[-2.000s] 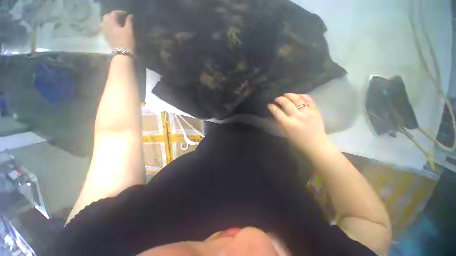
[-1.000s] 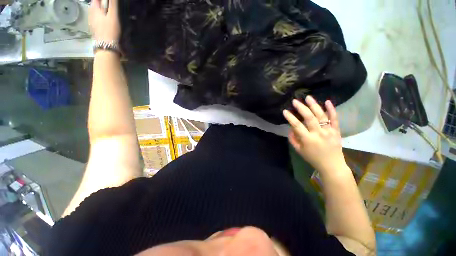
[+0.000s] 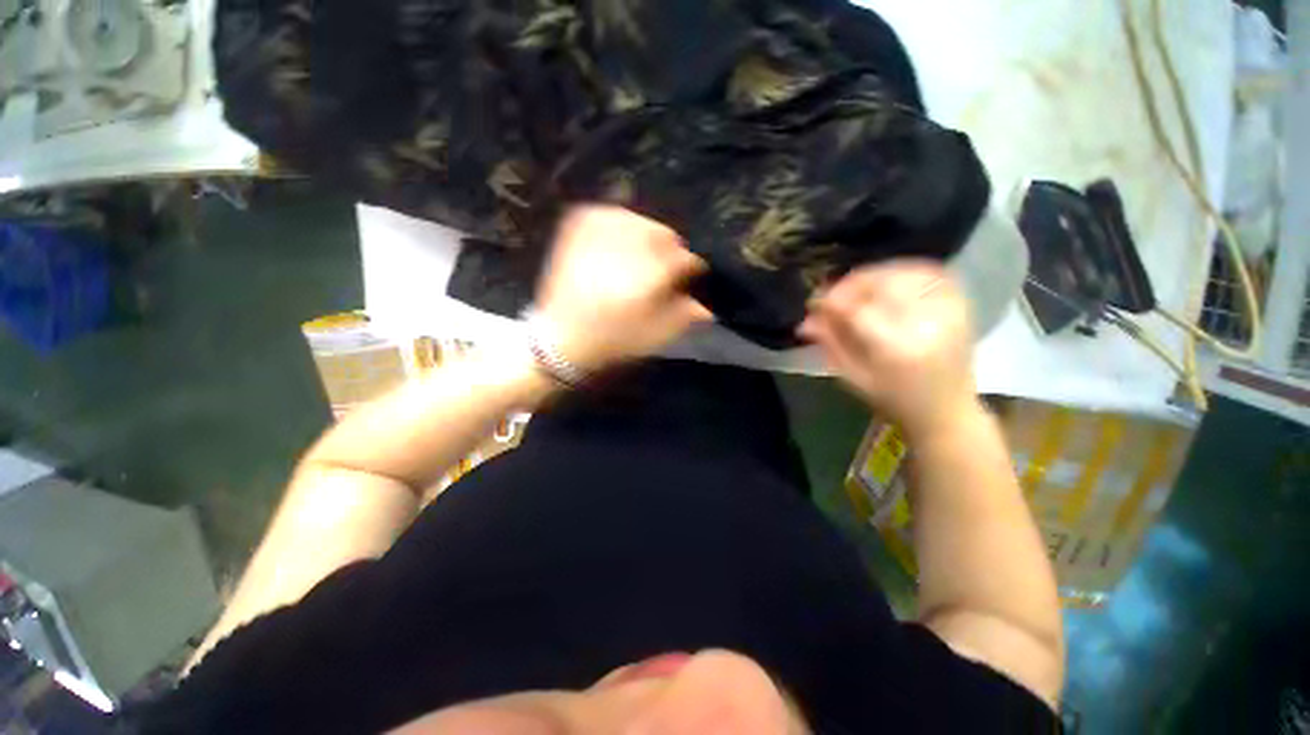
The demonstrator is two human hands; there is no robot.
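The black garment point(image 3: 575, 129) with tan-gold leaf print lies bunched over the board on the white table. My left hand point(image 3: 618, 280), blurred, is at the garment's near edge with its fingers curled. My right hand point(image 3: 898, 330), also blurred, has its fingers bent at the near edge further right. The blur hides whether either hand pinches cloth. The pale rounded end of the board point(image 3: 994, 273) shows to the right of the garment. The dark steam iron point(image 3: 1078, 251) rests on the table at the right, touched by neither hand.
Beige hose and cord point(image 3: 1221, 273) run along the table's right side. White sheet point(image 3: 402, 259) hangs at the front edge. Taped cardboard boxes point(image 3: 1099, 474) are below. A sewing machine point(image 3: 108, 58) is upper left, a blue basket point(image 3: 55, 280) left, and wire racking point(image 3: 1233, 295) right.
My left hand has come from the far left, down and right to the garment's near edge. My right hand's spread fingers have curled. The view has shifted, and the garment appears further left.
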